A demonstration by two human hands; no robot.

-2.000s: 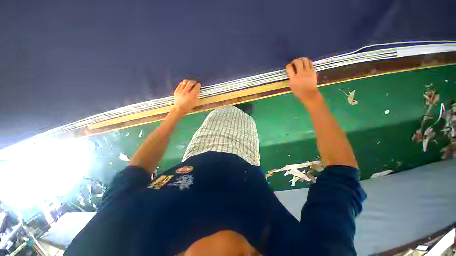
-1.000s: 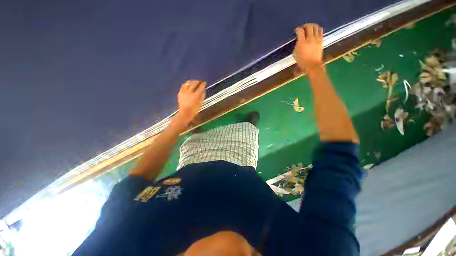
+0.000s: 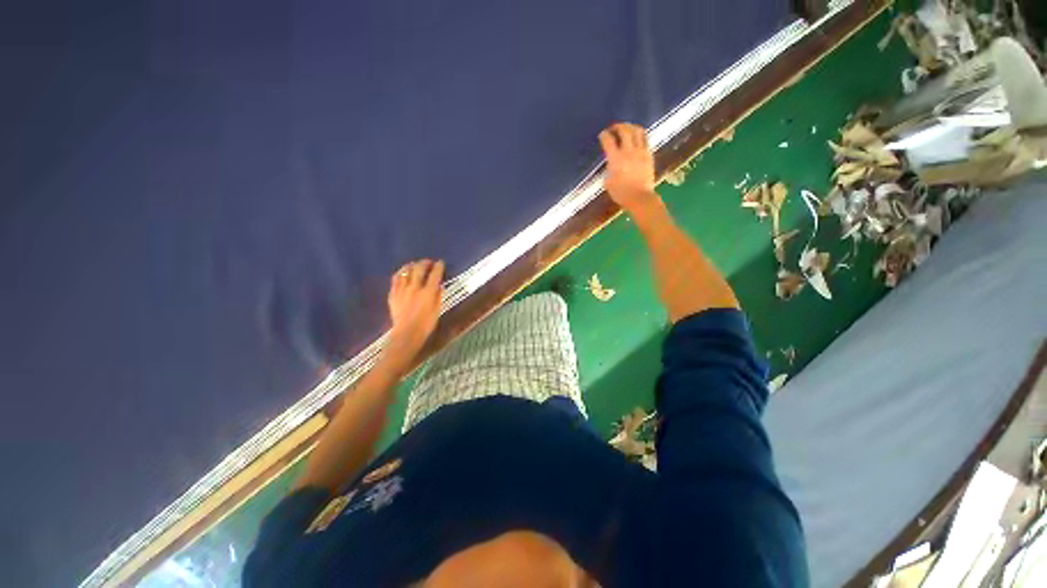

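Observation:
The dark navy fabric ply [image 3: 230, 172] covers the table, with faint creases beside my left hand. Its edge runs diagonally over the striped, pale stacked plies [image 3: 514, 254]. My left hand [image 3: 416, 304] is at this edge, fingers curled and holding the cloth; its fingertips are partly hidden. My right hand [image 3: 628, 167] is farther along the same edge, up and to the right, with its fingers curled over the cloth edge. The thumbs are hard to see.
A brown wooden table edge [image 3: 591, 218] runs below the plies. The green floor [image 3: 700, 218] has offcuts [image 3: 884, 207] scattered on it. A pale round tub [image 3: 1016, 86] lies at upper right. Pale blue-grey cloth [image 3: 918, 368] covers the table behind me. Small dark objects lie at the far edge.
The view has turned and shifted along the table, bringing the tub into view. My hands remain at the cloth edge, farther along it. The dark gap under the edge between them has closed.

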